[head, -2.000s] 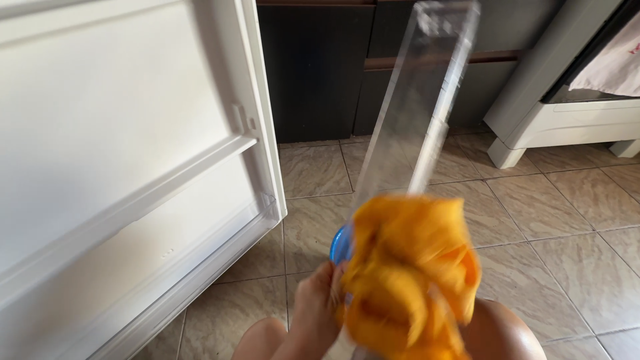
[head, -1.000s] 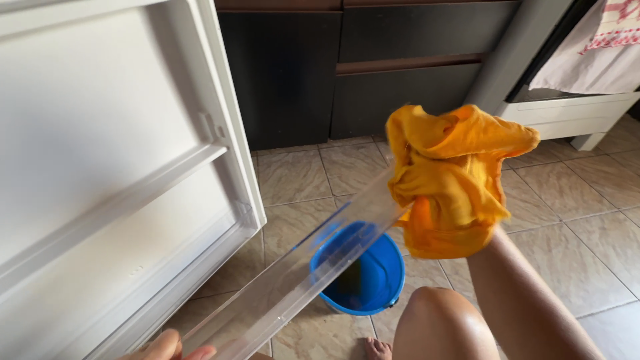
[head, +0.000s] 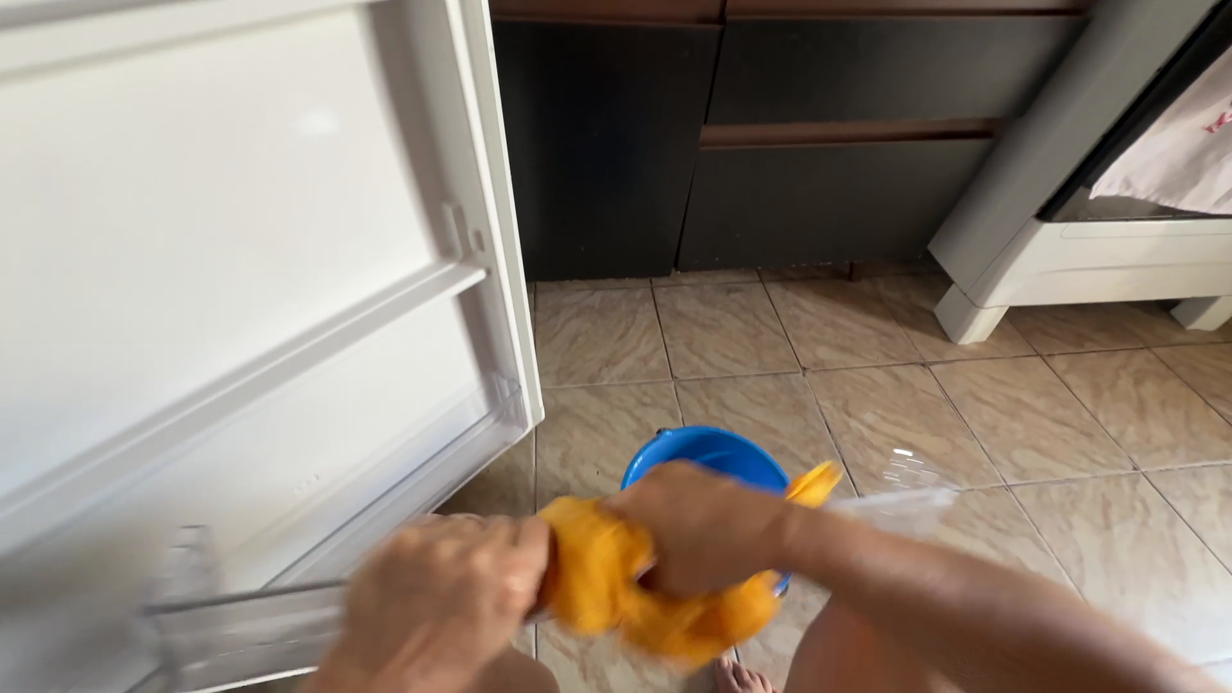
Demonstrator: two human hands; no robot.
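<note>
A clear plastic refrigerator door shelf (head: 255,626) lies crosswise in front of me, its left end beside the door and its far end right of my right forearm. My left hand (head: 448,587) is closed around the shelf, near its middle. Pressed against the shelf is an orange cloth (head: 592,568), bunched under my right hand (head: 698,525), whose fingers are curled into it. Both hands are blurred and nearly side by side. Beyond my right hand, a blue bucket (head: 712,448) stands on the floor, partly hidden by hand and cloth.
An open white refrigerator door (head: 192,212) fills the left side. Dark cabinet drawers (head: 837,202) are ahead, with a white stove (head: 1136,255) at the right and a light towel (head: 1174,154) hanging on it. Floor tiles (head: 731,327) run between them; my knees and a foot are below.
The right hand and cloth have come down and left, close to the left hand. The shelf, slanted up to the right one second ago, now lies more level across the view.
</note>
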